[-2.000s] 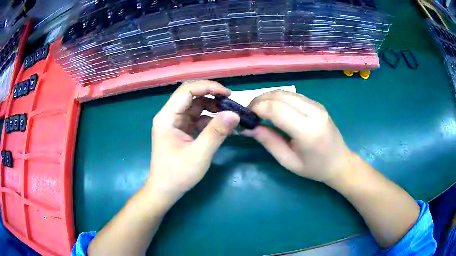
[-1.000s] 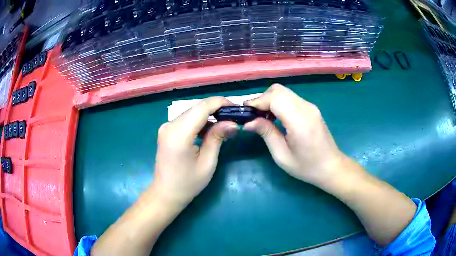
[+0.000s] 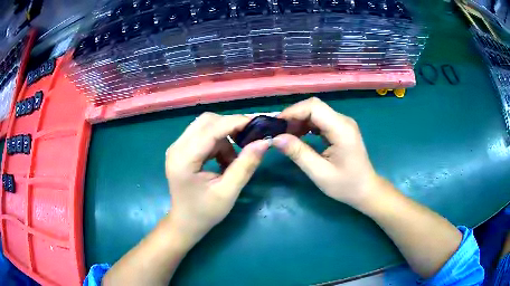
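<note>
A small black module housing (image 3: 261, 129) is held up between both hands in the middle of the view, above the green bench top. My left hand (image 3: 208, 165) grips its left side with thumb and fingertips. My right hand (image 3: 330, 151) grips its right side with thumb and fingertips. Both thumb tips meet at its near edge. The fingers cover its ends, and whether a ring sits around it cannot be told. A white paper strip (image 3: 230, 139) lies behind the hands, mostly hidden by them.
A stack of clear blister trays (image 3: 251, 47) with black parts stands behind on a red support tray (image 3: 251, 85). Yellow pieces (image 3: 398, 93) sit under its right end. Loose black rings (image 3: 449, 74) lie at right. A coral-red compartment tray (image 3: 53, 201) with black housings is at left.
The black housing was slanted, then seen edge-on and level; now it is tilted with a broader face showing. Both hands have kept hold of it, and the fingers have shifted around it.
</note>
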